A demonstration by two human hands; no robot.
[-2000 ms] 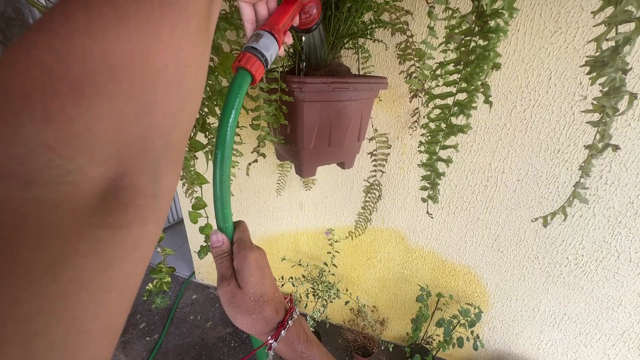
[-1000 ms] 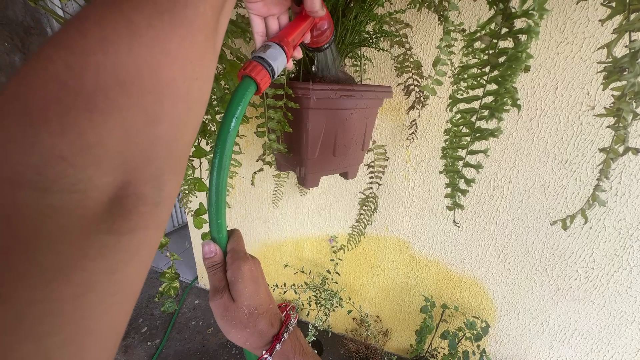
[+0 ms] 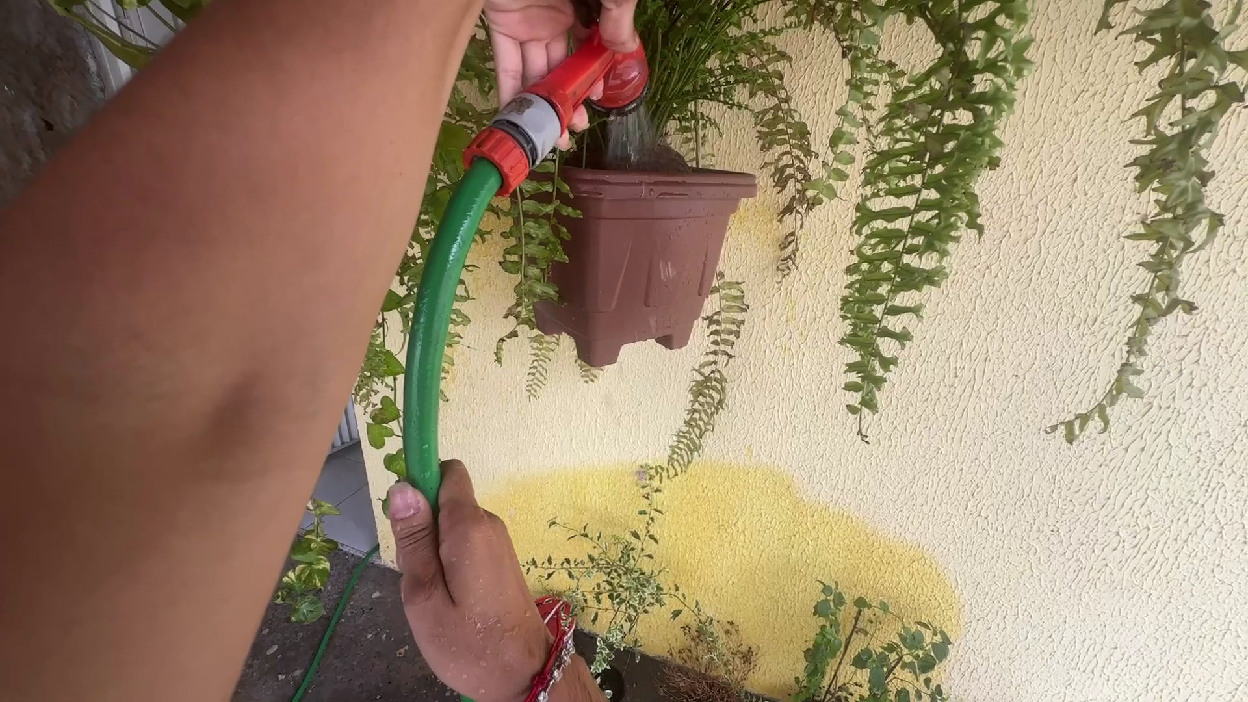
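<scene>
At the top, my left hand [image 3: 534,41] holds a red spray nozzle [image 3: 585,73], joined by a grey and red connector to a green garden hose [image 3: 434,322]. Water falls from the nozzle head into a brown plastic hanging planter [image 3: 648,253] with a green plant in it. Lower down, my right hand [image 3: 468,585], with a red and silver bracelet at the wrist, is closed around the hose, its thumb on the left side. My left forearm covers much of the left side of the view.
Fern fronds [image 3: 916,195] hang against a textured cream wall [image 3: 1072,546] with a yellow patch [image 3: 760,536]. Small potted plants [image 3: 868,653] stand along its foot. More green hose [image 3: 336,619] lies on the dark ground at lower left.
Both hands keep their hold on the nozzle and the hose. The stream of water into the planter now shows plainly below the nozzle head.
</scene>
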